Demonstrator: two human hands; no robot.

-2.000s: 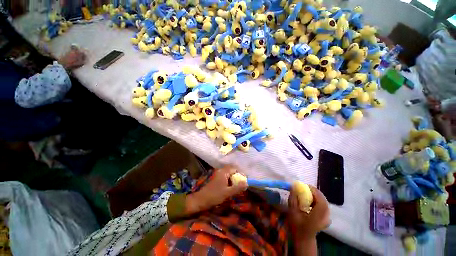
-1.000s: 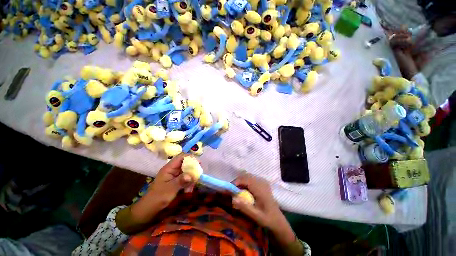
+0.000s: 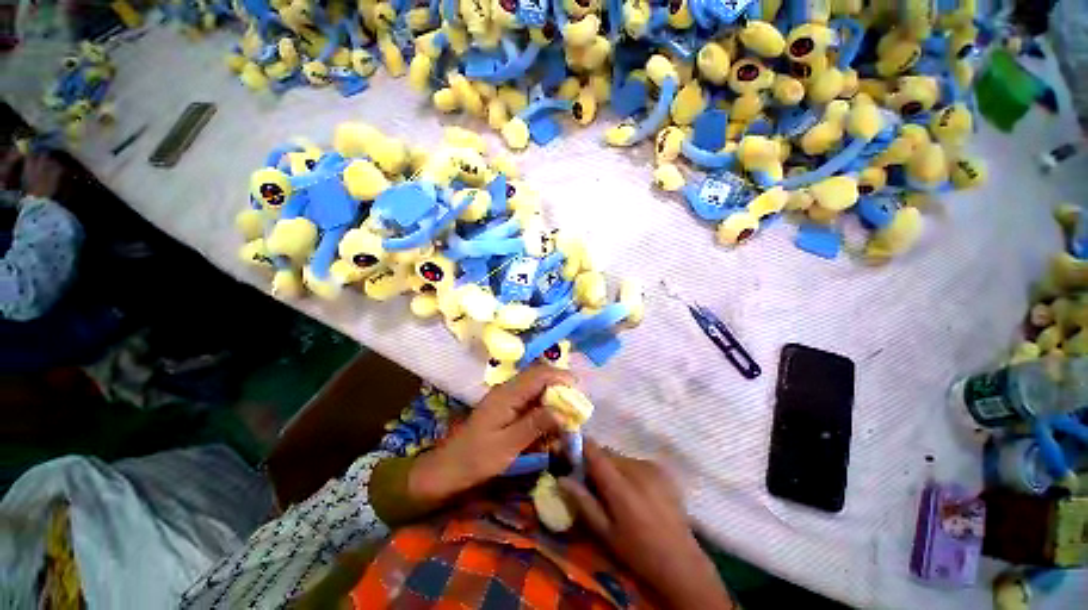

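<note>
A plush limb (image 3: 569,408) with a yellow ball at each end and a slim blue tube is at my hands near the table edge, above the orange-black checked apron. My left hand (image 3: 495,439) grips its upper yellow ball. My right hand (image 3: 632,512) is on the blue tube just below; its fingertips are partly blurred. The lower yellow ball hangs between my hands. A clump of yellow-and-blue plush toys (image 3: 412,205) lies just beyond my left hand. Whether the limb belongs to a whole toy is not visible.
A larger toy heap (image 3: 764,143) lies farther back. Thread snips (image 3: 724,341) and a black smartphone (image 3: 810,425) lie to the right. A bottle (image 3: 1014,393) and purple tin (image 3: 950,533) stand at far right. An open box (image 3: 334,423) is below the edge. A person's sleeve (image 3: 38,253) shows at far left.
The view has swung left since a second ago. The limb was stretched between both hands; now it hangs more upright and bent, and my hands are closer together.
</note>
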